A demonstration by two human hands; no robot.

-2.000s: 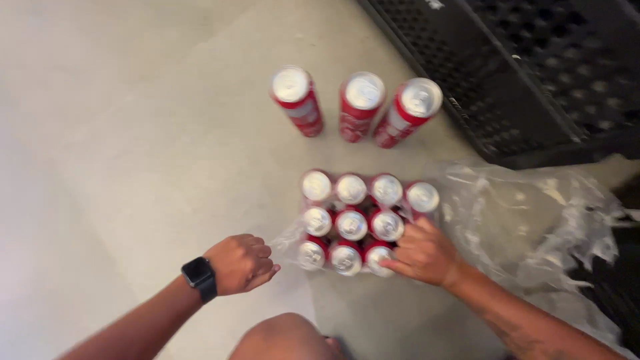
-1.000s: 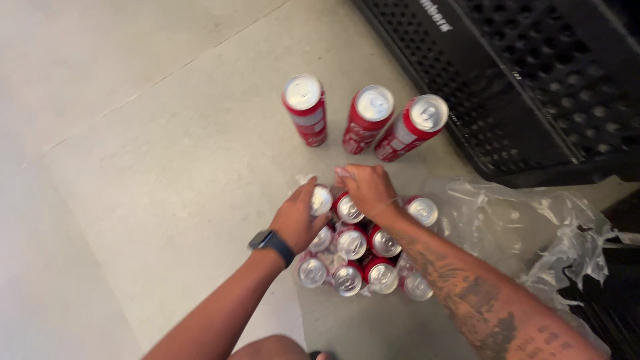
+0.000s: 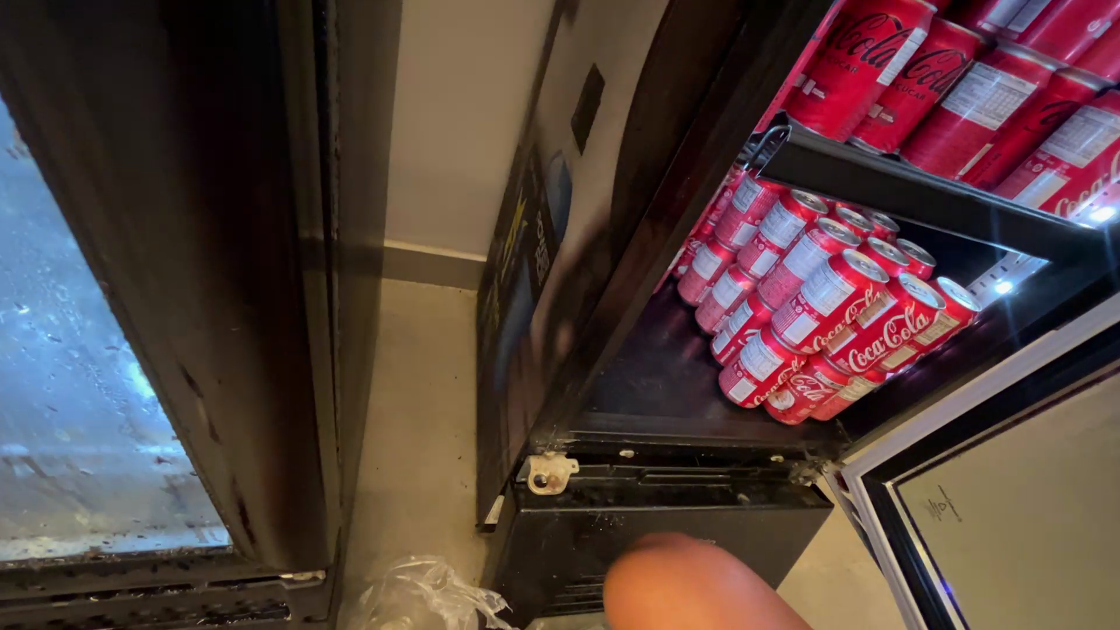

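Neither of my hands is in view. Red Coca-Cola cans (image 3: 892,324) stand stacked in two layers on the bottom of an open black display fridge (image 3: 630,376). Above them, more red cans (image 3: 945,87) fill a shelf with a black front edge (image 3: 919,184). At the bottom edge, what looks like my bare knee (image 3: 700,586) is in front of the fridge's lower panel.
The fridge's glass door (image 3: 1015,490) stands open at the right. Another black fridge with misted glass (image 3: 79,376) is at the left. Clear plastic wrap (image 3: 429,595) lies on the floor (image 3: 411,420) between them.
The view has swung from the floor to the fridge. My two hands, which were at the wrapped cans on the floor, have gone out of view, as have those cans.
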